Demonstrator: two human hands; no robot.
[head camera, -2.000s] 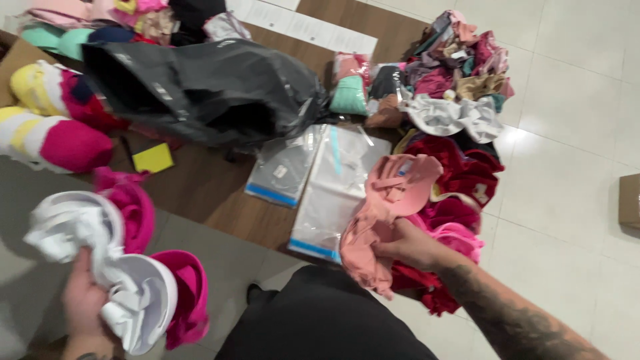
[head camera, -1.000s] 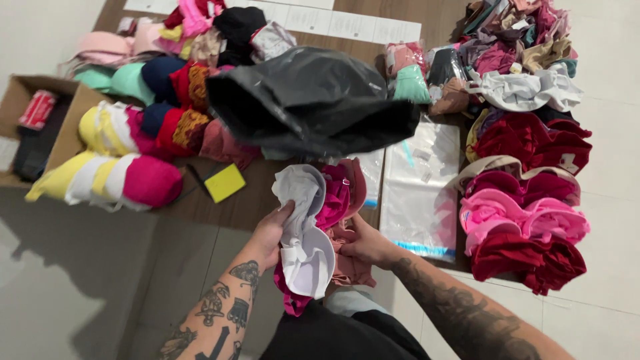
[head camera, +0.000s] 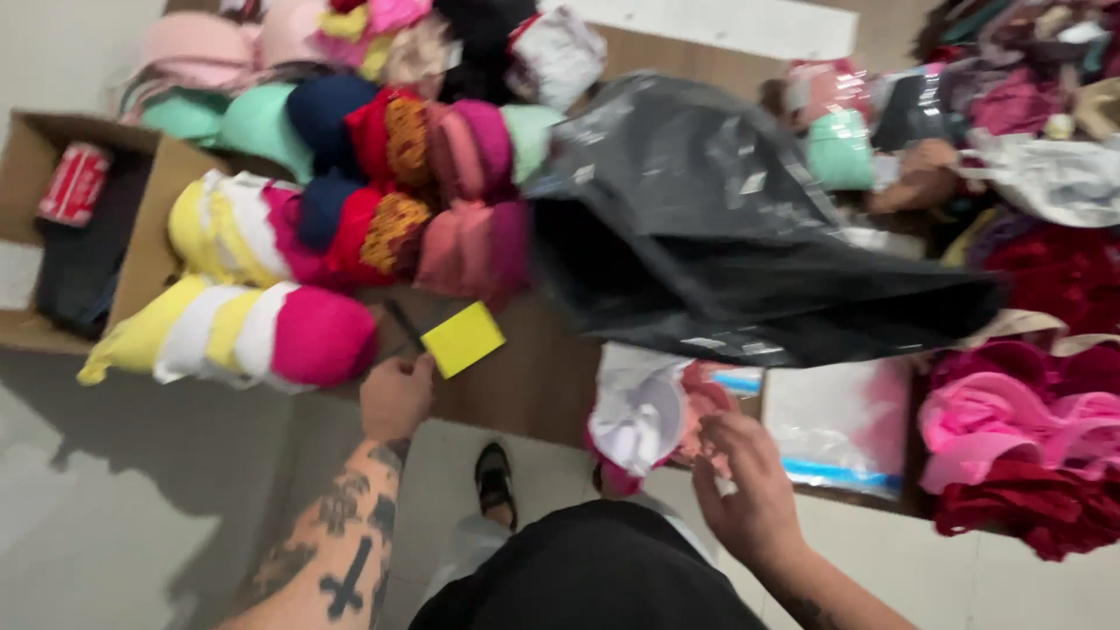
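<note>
My left hand (head camera: 398, 395) is at the table's front edge, its fingertips on the lower end of a dark pen-like stick (head camera: 404, 325). A yellow sticky-note pad (head camera: 463, 339) lies just right of it. My right hand (head camera: 751, 481) is apart from the left, fingers spread and holding nothing, beside a small stack of bras at the table edge: a white bra (head camera: 637, 411) and a salmon-pink bra (head camera: 705, 404), with magenta fabric beneath. Over the stack's back part lies a large black plastic bag (head camera: 700, 219), its mouth gaping toward me.
Nested bras in yellow, white and magenta (head camera: 324, 337) lie at left beside an open cardboard box (head camera: 144, 254). Clear plastic bags with blue strips (head camera: 836, 429) lie right of the stack. Pink and dark red bras (head camera: 989, 420) line the right edge, below a pile of mixed garments (head camera: 1019, 96).
The white, magenta and salmon bras, held in my hands before, now rest at the table edge. My left hand has moved left to the dark stick; my right hand has let go.
</note>
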